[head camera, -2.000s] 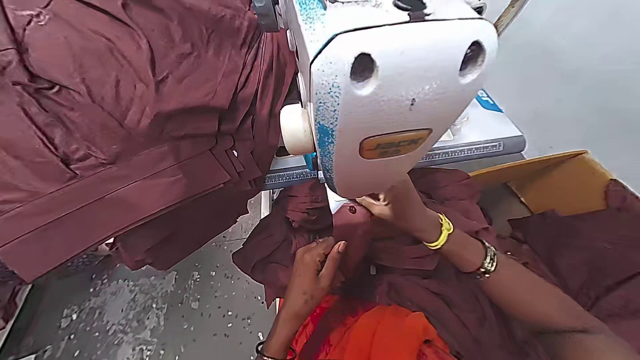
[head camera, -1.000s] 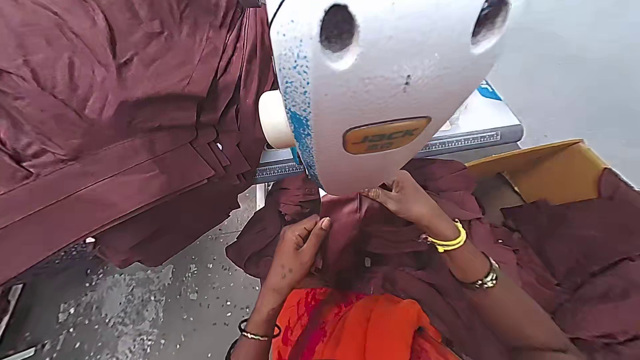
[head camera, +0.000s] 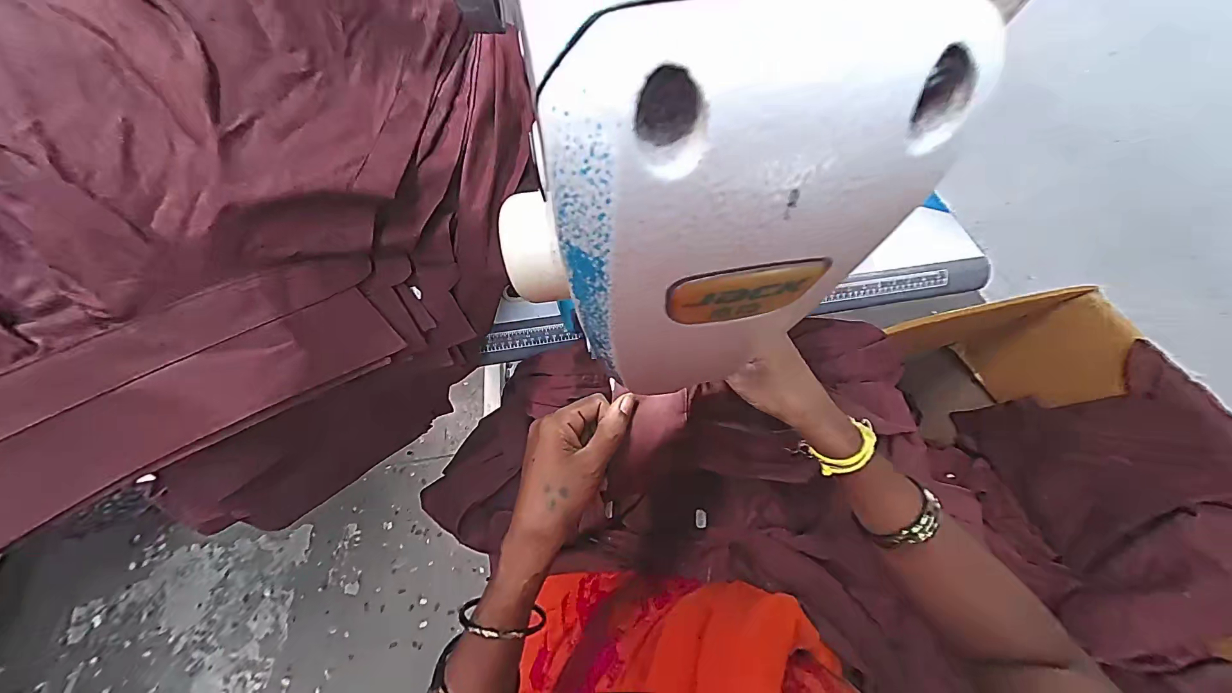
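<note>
A white Jack sewing machine head (head camera: 770, 212) fills the upper middle and hides what lies under it. Just below its lower edge, my left hand (head camera: 568, 462) pinches the edge of a maroon fabric piece (head camera: 654, 433) between thumb and forefinger. My right hand (head camera: 784, 380) reaches in at the machine's lower right, its fingertips at the same fabric and partly hidden by the head. More maroon cloth (head camera: 770, 520) hangs over my lap, above orange clothing (head camera: 674, 635).
Stacked maroon fabric pieces (head camera: 192, 241) fill the left. An open cardboard box (head camera: 1049, 346) with maroon cloth (head camera: 1107, 481) stands at the right. The machine bed's ruled edge (head camera: 885, 289) shows behind the head. The speckled floor (head camera: 241, 587) lies lower left.
My right hand has moved further under the machine head; its fingertips showed on the fabric a second ago. A small dark round spot on the cloth, visible two seconds ago, is no longer seen.
</note>
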